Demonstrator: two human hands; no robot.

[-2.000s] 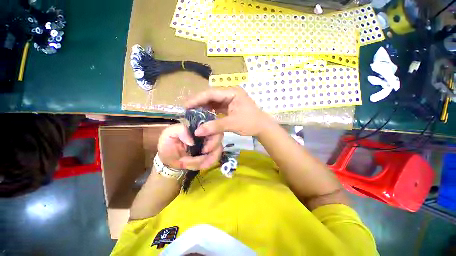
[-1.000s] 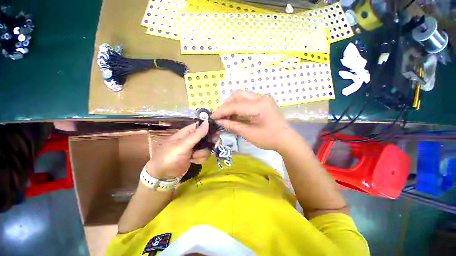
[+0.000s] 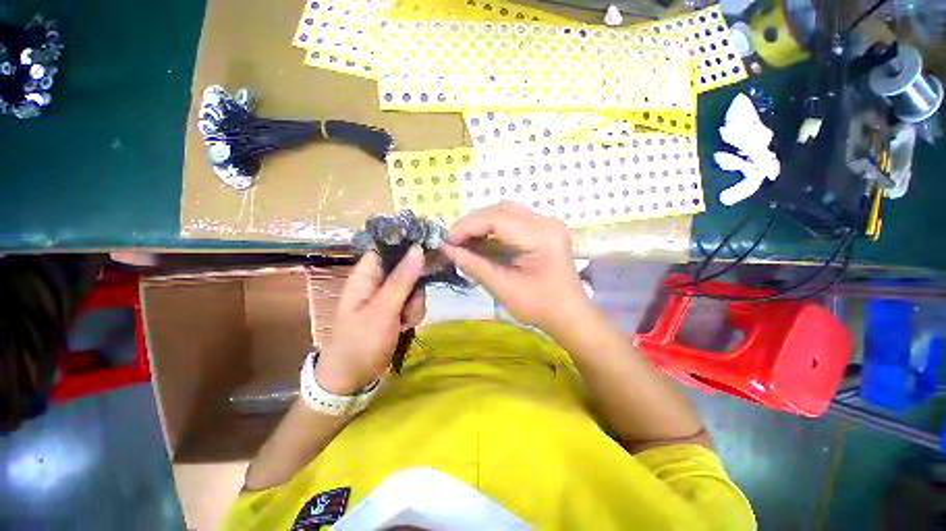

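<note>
My left hand (image 3: 365,316) is shut on a bunch of wired components (image 3: 392,230), with grey and silver discs at the top and black leads hanging below. My right hand (image 3: 519,259) is just to the right, with thumb and fingertips pinched at the edge of the bunch. What the fingertips hold is too small to tell. The working gasket sheet (image 3: 581,178) lies behind the right hand, with white rings on most of it and plain yellow at its left end. A tied bundle (image 3: 358,137) of wired parts lies on the cardboard pad (image 3: 290,213).
Spare yellow and white sheets (image 3: 529,67) overlap behind the working sheet. White crumpled scrap (image 3: 745,150) and a wire spool (image 3: 905,88) are at right. An open carton (image 3: 197,363) is below the bench edge at left. A red stool (image 3: 799,358) stands right. More discs (image 3: 31,78) lie far left.
The view has shifted right over the bench. The left hand has turned the bunch so its discs face up. A separate cluster of white discs below the hands no longer shows. The right hand stays pinched.
</note>
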